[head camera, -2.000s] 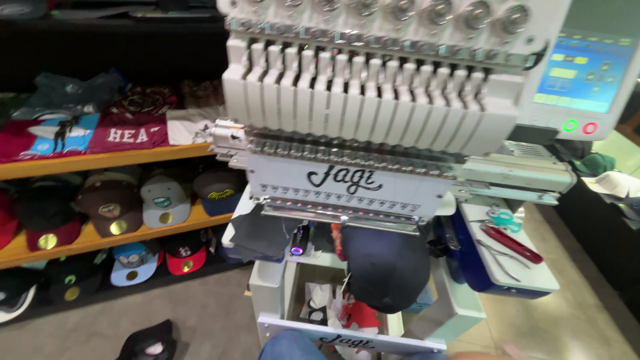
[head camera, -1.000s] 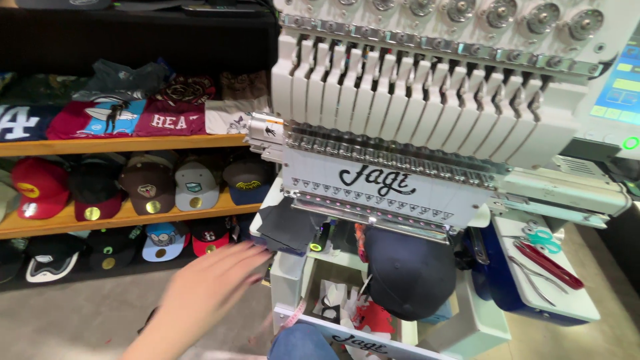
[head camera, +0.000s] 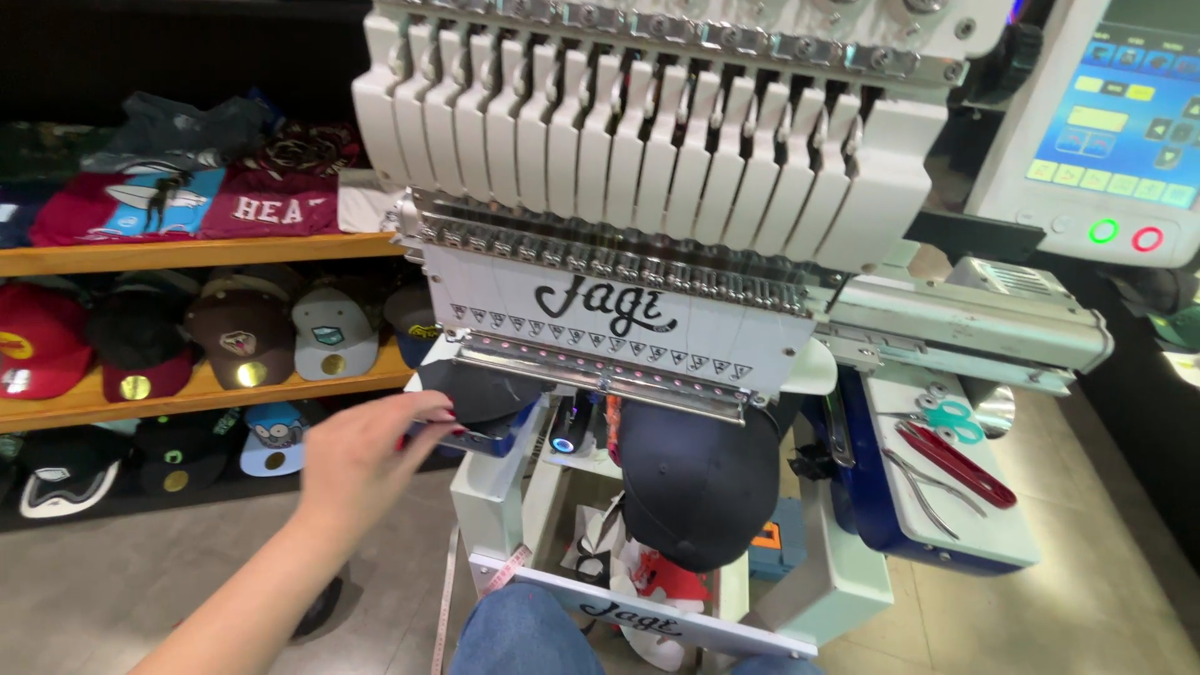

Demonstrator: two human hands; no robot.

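Note:
My left hand reaches in from the lower left, thumb and index finger at the edge of dark fabric pieces on the embroidery machine's left side table. Whether its fingers pinch the fabric, I cannot tell. A black cap hangs crown toward me beneath the multi-needle embroidery machine head, right of my hand. Between them, a small dark device shows a glowing ring. My right hand does not show.
The right side table holds a red-handled tool, metal tweezers and teal scissors. A control screen stands upper right. Caps fill wooden shelves at left. Below the machine, a drawer holds scraps; a measuring tape hangs over its front.
My left hand, absent two seconds ago, came in from the lower left and now has its thumb and index finger at the fabric's edge. The view has moved closer to the machine.

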